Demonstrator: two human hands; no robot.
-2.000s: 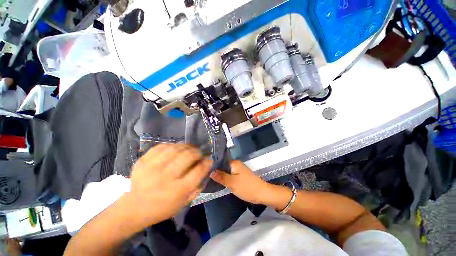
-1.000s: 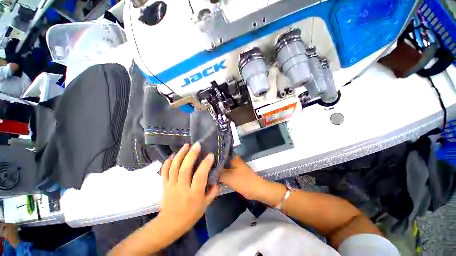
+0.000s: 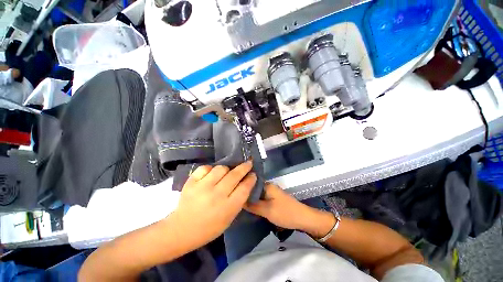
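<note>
A dark grey topstitched band [image 3: 185, 144] with pale and yellow stitch lines lies left of the needle area. Its right part runs under the presser foot [image 3: 246, 128] of the white and blue overlock machine [image 3: 193, 71]. My left hand [image 3: 216, 194] lies on the cloth just below the foot, fingers bent and pressing its edge. My right hand [image 3: 274, 207] grips the cloth edge between thumb and fingers at the table's front edge, touching my left hand. Part of the cloth between the hands is hidden.
A stack of grey panels [image 3: 91, 132] lies to the left. A clear plastic tub [image 3: 96, 45] stands at the back left. Grey thread dials [image 3: 324, 63] are on the machine front. A brown object [image 3: 439, 70] with black cord and a blue crate [image 3: 485, 33] are at the right. Dark cloth [image 3: 435, 193] hangs below the table.
My left hand has gone from spread flat to bent fingers on the cloth edge near the foot. My right hand has moved slightly right and down. The band has shifted a little.
</note>
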